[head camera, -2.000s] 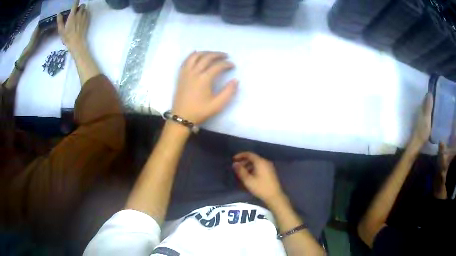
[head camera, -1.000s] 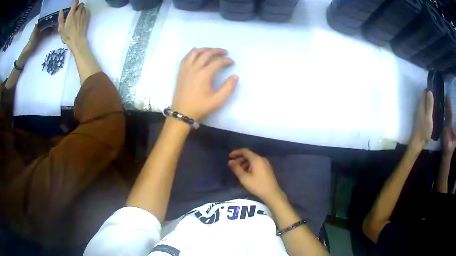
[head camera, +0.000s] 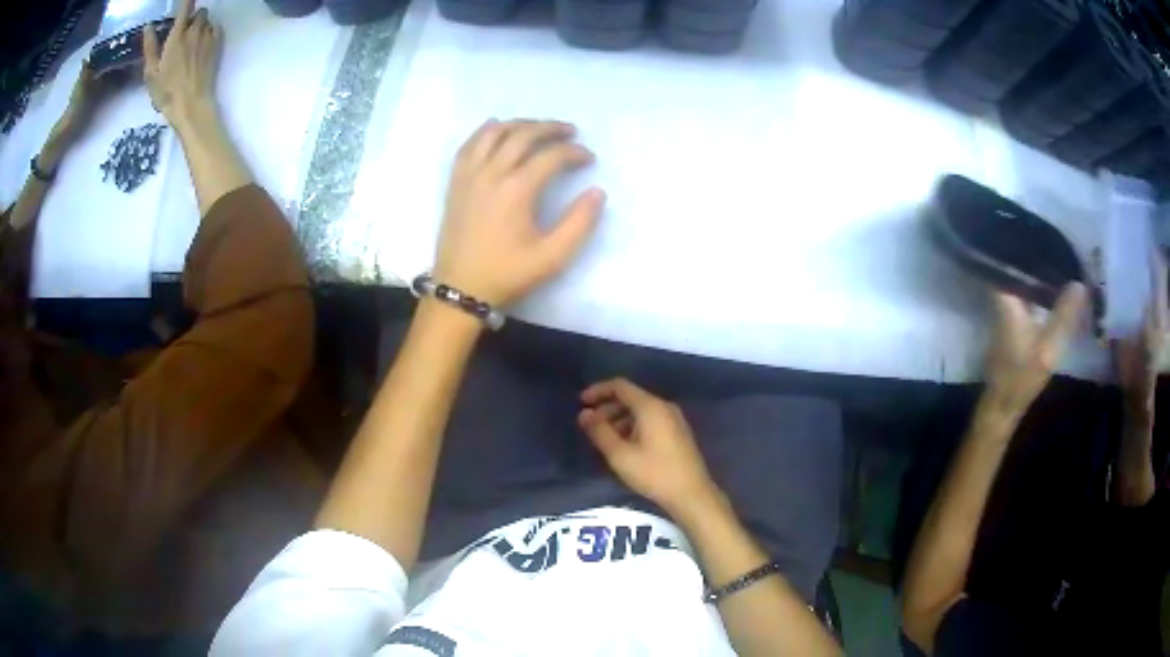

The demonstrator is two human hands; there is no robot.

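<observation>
My left hand (head camera: 513, 212) rests palm down on the white table covering (head camera: 757, 193), fingers apart, with nothing in it. My right hand (head camera: 645, 440) lies over my lap below the table edge, its fingers loosely curled; whether it holds anything cannot be told. A black oblong unit (head camera: 1007, 238) is at the right of the table, slightly blurred and tilted, held at its near end by the right neighbour's hand (head camera: 1026, 340). Neither of my hands touches it.
Stacked black parts (head camera: 892, 45) line the far side. Clear packing tape (head camera: 349, 135) crosses the table at left. The left neighbour's hands hold another black unit (head camera: 128, 48) behind a pile of small dark parts (head camera: 134, 157). A clear cover (head camera: 1129, 250) is at far right.
The right neighbour's hand has moved the black unit left and turned it onto the table area before me. A clear cover shows again at far right. My hands have hardly moved.
</observation>
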